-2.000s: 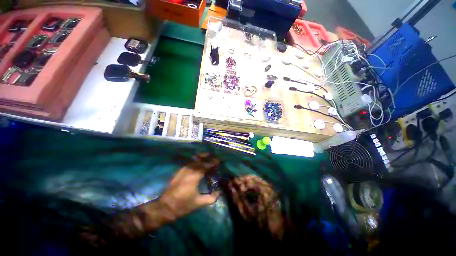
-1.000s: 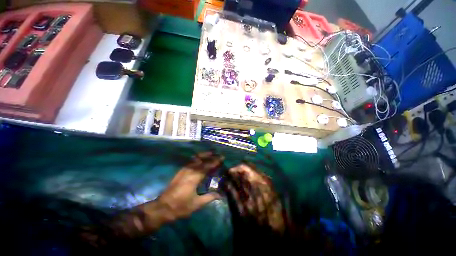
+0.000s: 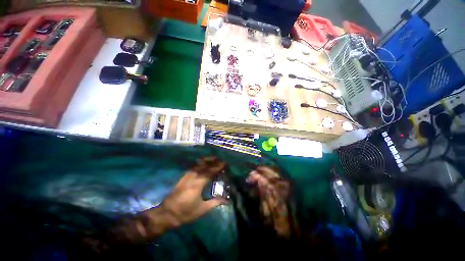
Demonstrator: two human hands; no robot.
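A small dark watch unit with a bright shiny face (image 3: 219,189) is between my hands, low in the middle of the view. My left hand (image 3: 191,194) comes from the lower left, with its fingers and thumb around the left side of the unit, gripping it. My right hand (image 3: 271,196) is just to the right of the unit, with fingers bent. It is dark and blurred, and whether it touches or holds anything cannot be made out.
Behind the hands are a small parts box (image 3: 160,125), slim screwdrivers (image 3: 233,141), a green piece (image 3: 268,143) and a wooden parts board (image 3: 224,104). Pink-red trays (image 3: 81,56) and dark rounded pieces (image 3: 113,75) stand left. A power supply (image 3: 352,76) and tape roll (image 3: 375,198) are right.
My right hand has moved slightly right, away from the unit, so the unit's bright face shows more. My left hand stays nearly in place. The camera view has shifted slightly.
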